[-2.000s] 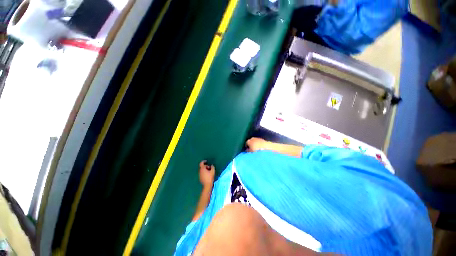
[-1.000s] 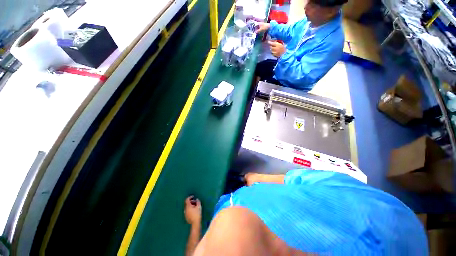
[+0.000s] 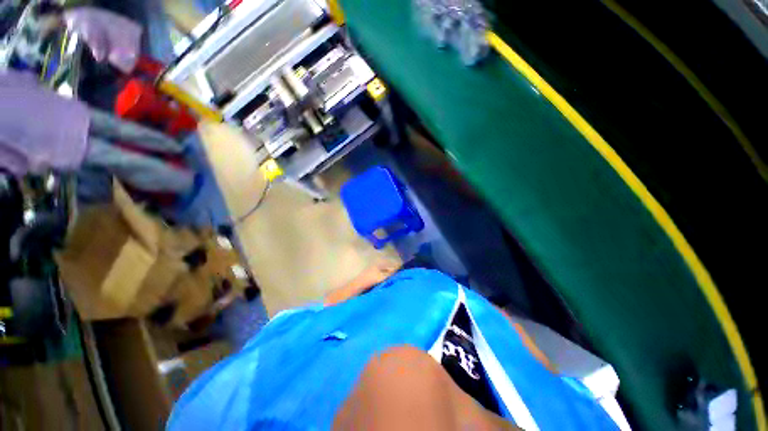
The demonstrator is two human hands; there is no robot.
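Note:
A blue stool (image 3: 376, 200) stands on the floor below the edge of the green work surface (image 3: 539, 177). My left forearm shows at the lower middle; my left hand (image 3: 387, 268) is blurred at its end, just below the stool, and its fingers cannot be made out. Part of my right forearm shows at the right side of my blue smock, but my right hand is not visible. A small white-ended wrapped box (image 3: 722, 411) lies on the green surface at the bottom right, partly cut off.
A press-like machine (image 3: 307, 105) with metal slides and yellow buttons stands beyond the stool. Glossy clear-wrapped items (image 3: 455, 25) lie by the yellow line. Open brown cartons (image 3: 126, 261) are on the floor at left. A person in a purple smock (image 3: 38, 126) is at far left.
The view has swung round to the other side, towards the stool and press-like machine. The sealing machine and the person beside it are out of view. My hands no longer show clearly.

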